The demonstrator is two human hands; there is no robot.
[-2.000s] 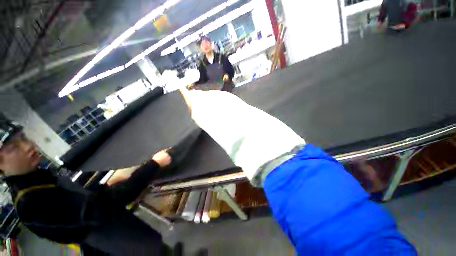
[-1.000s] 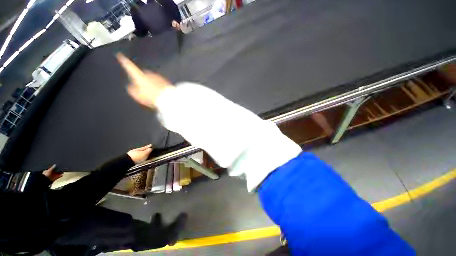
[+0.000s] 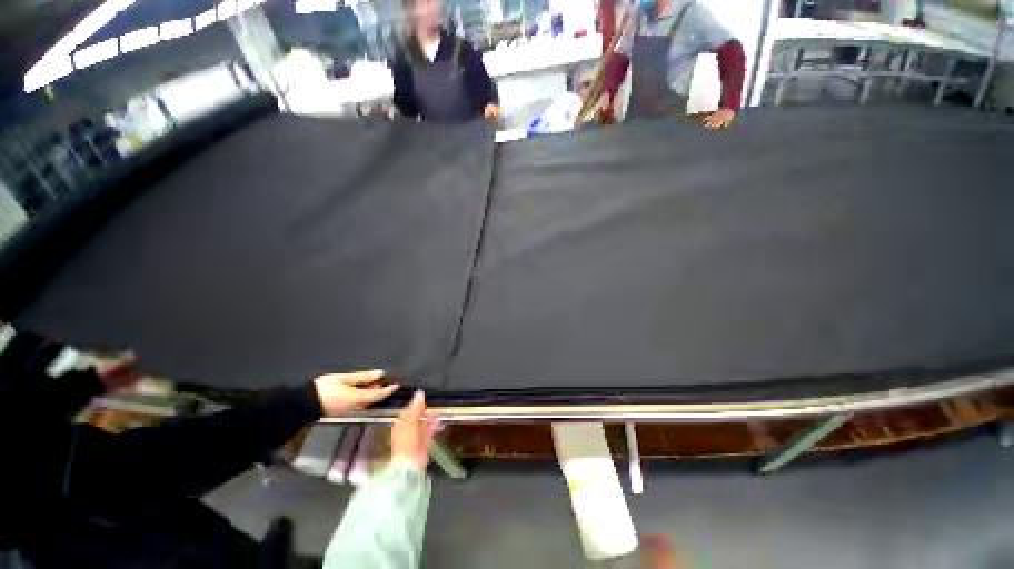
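Observation:
A wide black fabric ply [image 3: 278, 233] lies on the left of the table over more black fabric [image 3: 723, 256]. Its cut edge runs from the far side to the near rim. My left hand [image 3: 411, 431], in a pale sleeve, is at the table's near rim by the ply's near corner. Its fingers point up and are blurred, so I cannot tell whether they grip the fabric. A blurred skin-toned patch at the bottom edge may be my right hand [image 3: 657, 550], mostly cut off.
A co-worker's hand [image 3: 354, 390] rests on the ply's near corner, just left of mine. Two people stand across the table, one touching the ply's far corner. A thick black roll [image 3: 133, 167] lies at the left end. Under the metal rim [image 3: 667, 412] are table legs and a white roll [image 3: 595, 489].
The pointing arm with white and blue sleeve has left its place over the fabric. My left hand has appeared at the rim. The ply's edge now lies straighter, and a second person shows across the table.

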